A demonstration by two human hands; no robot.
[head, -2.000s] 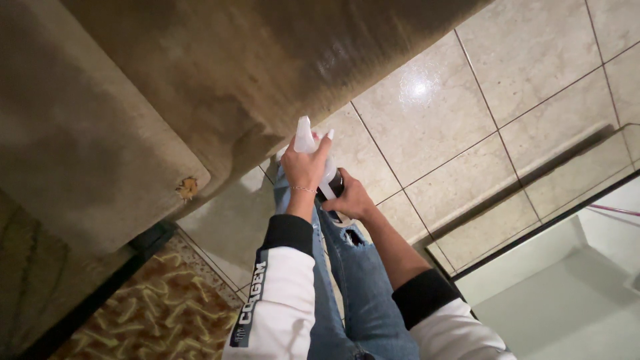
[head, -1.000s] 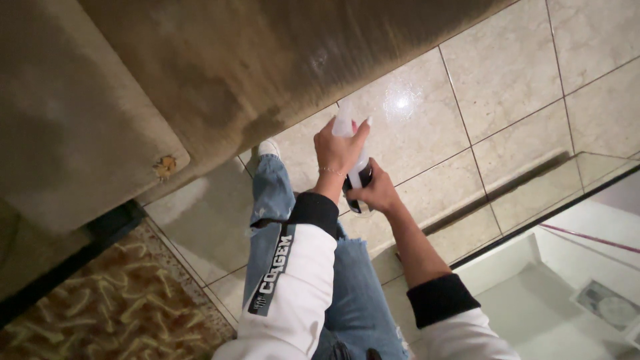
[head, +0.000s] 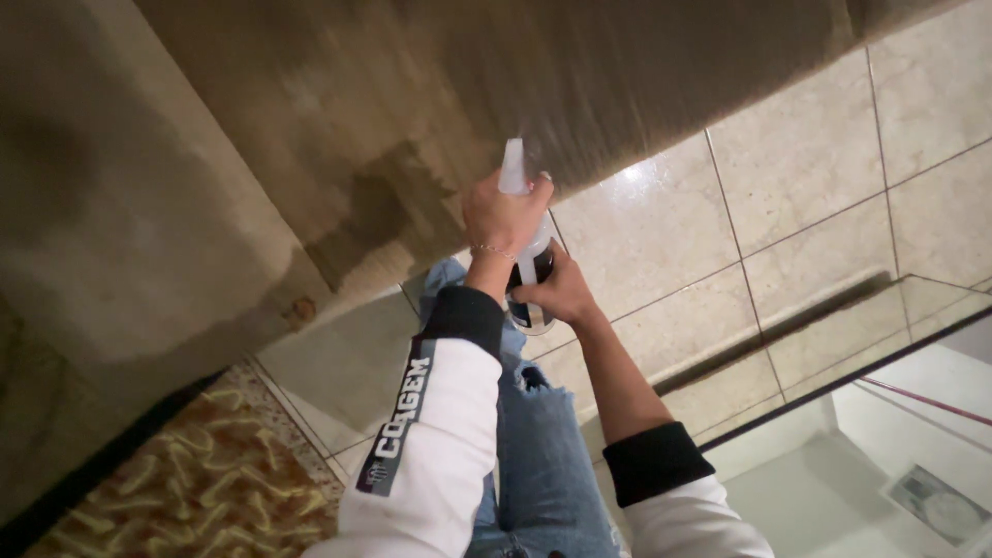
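A spray bottle (head: 532, 311) with a white trigger head and a dark label is between my two hands. Around its head and neck my left hand (head: 505, 211) is closed, the white nozzle pointing up toward the brown upholstery (head: 434, 93). My right hand (head: 559, 288) grips the bottle's body lower down. A faint mist shows off the nozzle, over the fabric. Darker, damp-looking patches mark the upholstery, and a second cushion-like section (head: 155, 186) lies at the left.
Cream floor tiles (head: 798, 155) run along the upholstery's edge. A patterned brown-yellow rug (head: 209, 473) is at the lower left. A dark-edged mirror or glass panel (head: 837, 384) stands at the lower right. My legs in torn jeans (head: 542, 457) are below my hands.
Both hands and the spray bottle, over the floor tiles a second ago, are now nearer the upholstery, with the nozzle over its edge. Mist now shows at the nozzle.
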